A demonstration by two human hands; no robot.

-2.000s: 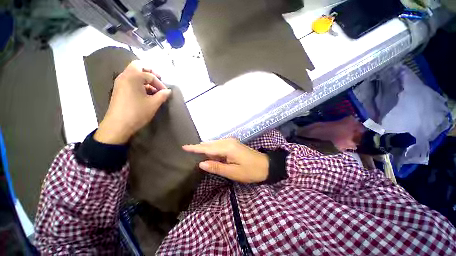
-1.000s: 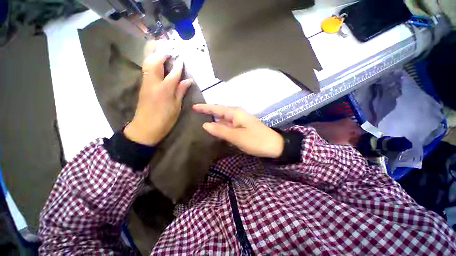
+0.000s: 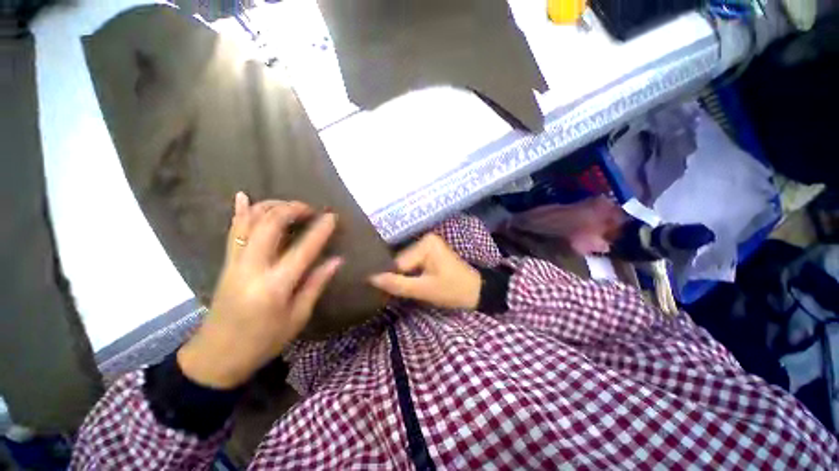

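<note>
An olive-brown cut panel lies on the white table from the bright glow at the top down over the front edge to the lap. My left hand is on the panel's lower part, slightly blurred, fingers apart and bent, a ring on one finger. My right hand pinches the panel's lower right edge between thumb and fingers. The needle area is at the panel's top, washed out by light; most of the machine head is out of view.
A second cut panel lies right of the needle. Another long panel hangs at the far left. A yellow-orange tag and black rectangle lie at the upper right. A blue-edged bin with lilac cloth is right of the lap.
My left hand has moved from beside the needle down to the panel's lower part. My right hand has moved lower and closed on the edge. The view has shifted, leaving the machine head mostly out.
</note>
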